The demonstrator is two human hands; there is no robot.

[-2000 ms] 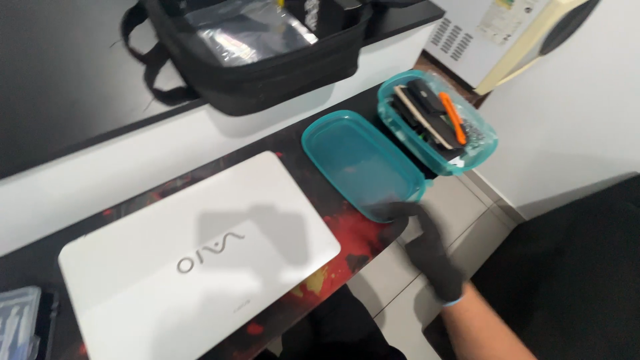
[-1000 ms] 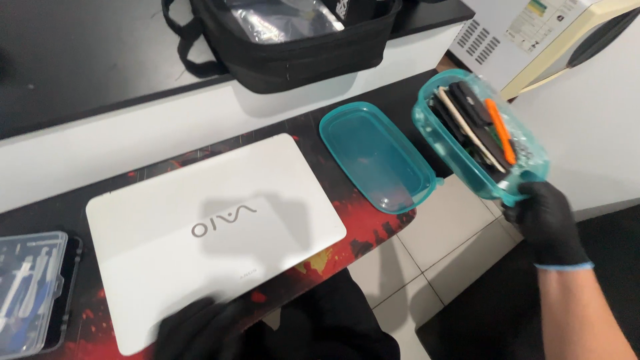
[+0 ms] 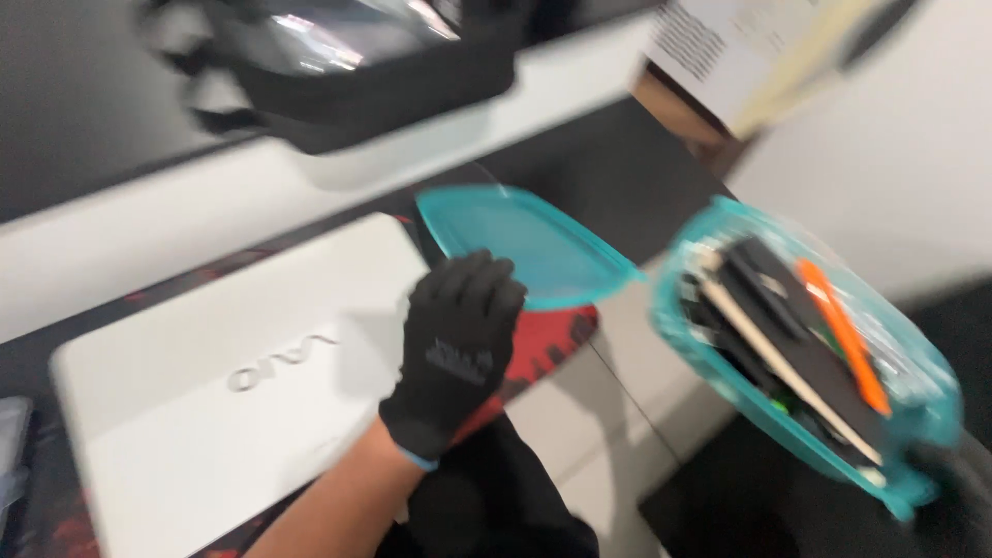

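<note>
My left hand [image 3: 465,349], in a black glove, is over the right edge of a closed white VAIO laptop [image 3: 232,372], its fingertips at the near edge of a teal plastic lid [image 3: 535,244]. Whether it touches the lid cannot be told. At the lower right, my right hand [image 3: 949,473], dark and blurred, grips the near end of a teal plastic container [image 3: 697,353]. Inside the container lie an orange tool [image 3: 845,333], a black case-like item [image 3: 763,287] and other dark parts. A red and black desk mat [image 3: 542,353] lies under the laptop.
A black bag [image 3: 372,101] with clear plastic in it stands on the raised dark shelf behind. A clear case [image 3: 12,442] is at the left edge. A white and cream appliance [image 3: 728,54] stands at the back right, and floor tiles [image 3: 589,434] show below.
The container, in my right hand, has come off the desk's far right part, nearer to me. My left hand has moved from the laptop's near edge up to the lid.
</note>
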